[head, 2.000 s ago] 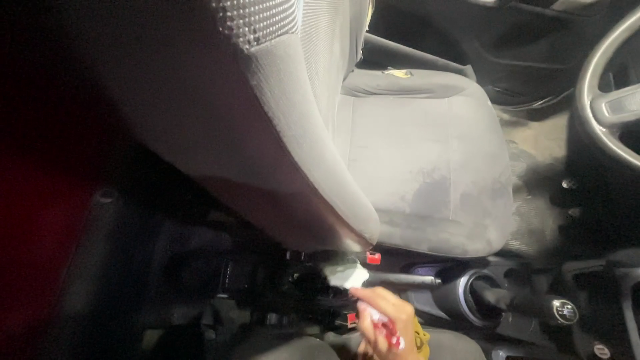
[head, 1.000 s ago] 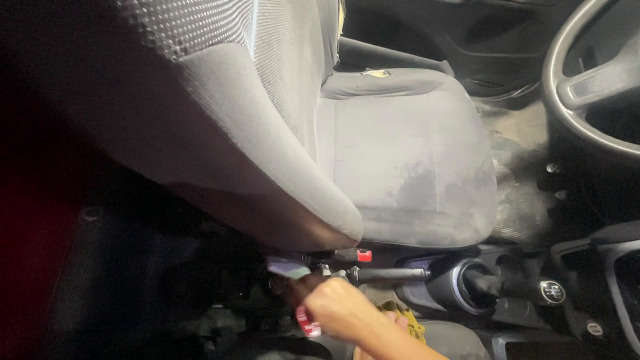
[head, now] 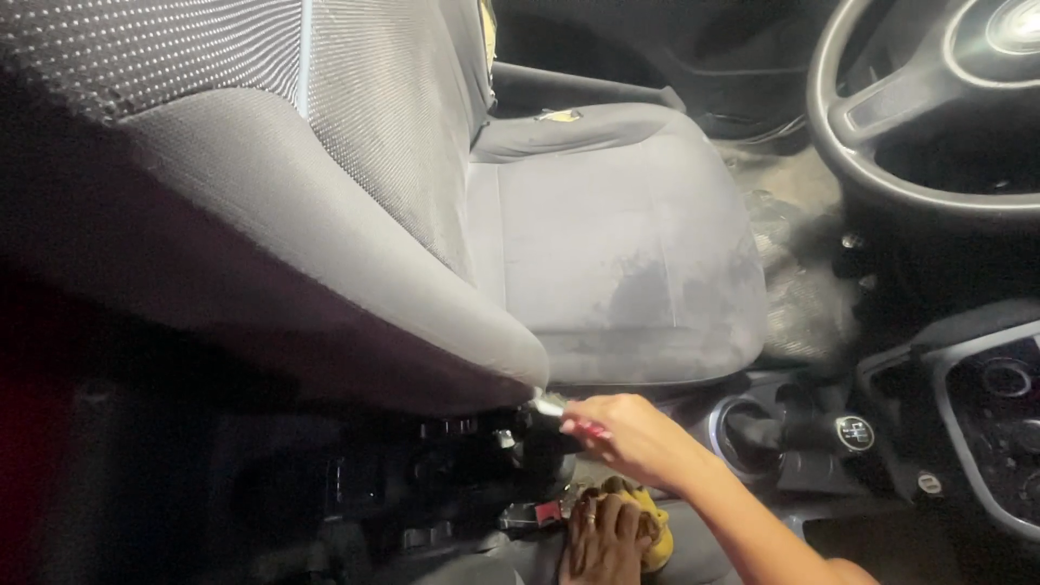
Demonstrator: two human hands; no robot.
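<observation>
My right hand (head: 621,435) reaches in from the lower right, closed around the red and white handle of a small brush (head: 551,405). The brush's pale head is at the lower corner of the grey car seat's backrest (head: 455,325), beside the seat cushion (head: 585,244). Darker patches mark the cushion's front part. Below my right hand, my left hand (head: 605,532) rests with bent fingers on a yellow cloth (head: 658,528); part of the cloth is hidden beneath it.
A red seat belt buckle (head: 548,512) lies left of my left hand. The gear lever (head: 853,433) and centre console stand at the right, below the steering wheel (head: 829,106). Torn upholstery (head: 561,116) shows yellow foam on the cushion's far edge.
My right hand has moved with the brush, up and right from the dark gap behind the console to the backrest's lower corner. My left hand now shows more fully on the cloth.
</observation>
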